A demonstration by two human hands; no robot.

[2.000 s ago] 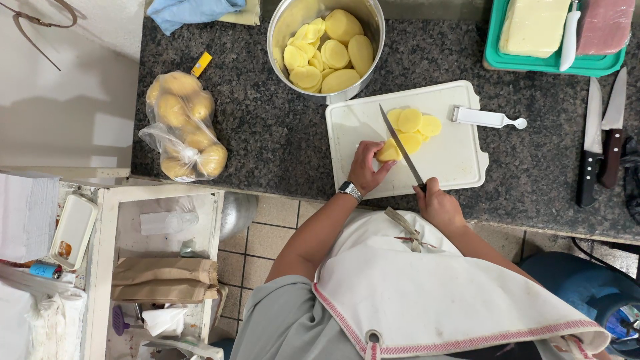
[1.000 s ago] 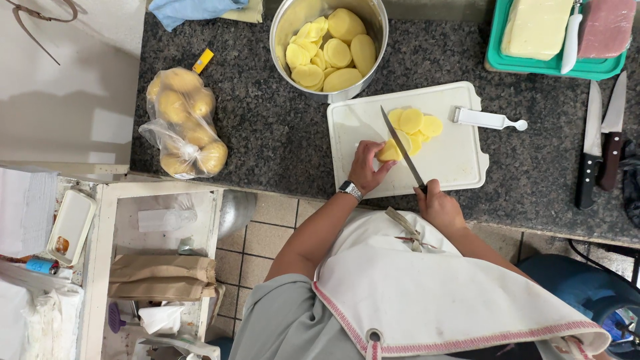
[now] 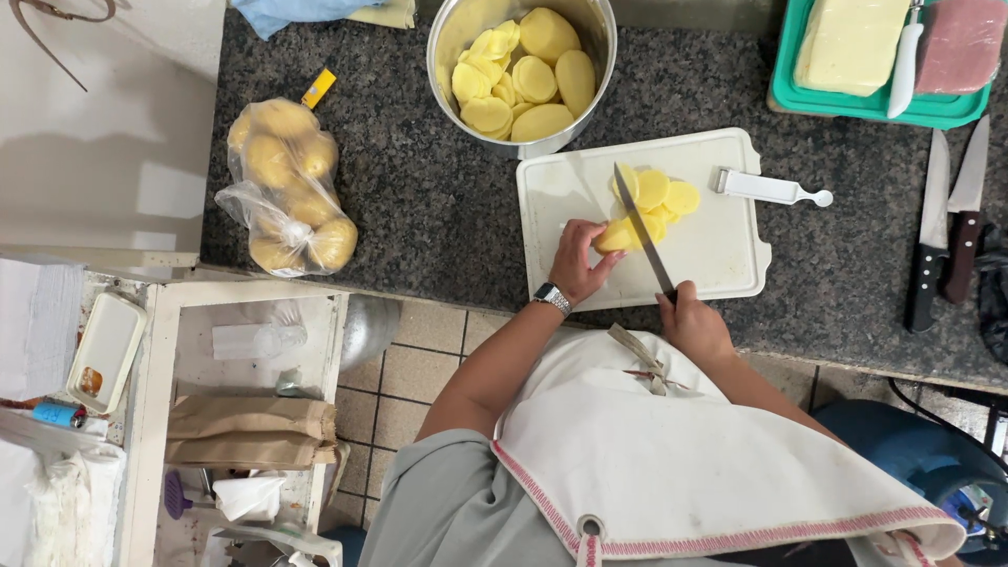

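Observation:
My left hand (image 3: 580, 261), a metal watch at its wrist, grips a peeled potato piece (image 3: 613, 238) at the middle of the white cutting board (image 3: 709, 272). In my right hand (image 3: 697, 323) is the handle of a kitchen knife (image 3: 646, 240); its blade slants up and left against the potato. Round yellow potato slices (image 3: 653, 190) lie overlapping just right of the blade. A white-handled peeler (image 3: 768, 188) rests across the board's right edge. Above the board stands a metal pot (image 3: 606, 59) with peeled potato slices (image 3: 543, 79) inside.
On the granite counter (image 3: 409, 197), a plastic bag of potatoes (image 3: 283, 189) lies left. At right are two knives (image 3: 935, 189) and a green-lidded container (image 3: 953, 112) bearing wrapped cheese (image 3: 850, 43), wrapped pink meat (image 3: 959, 47) and a white-handled knife. An open drawer (image 3: 256, 295) sits lower left.

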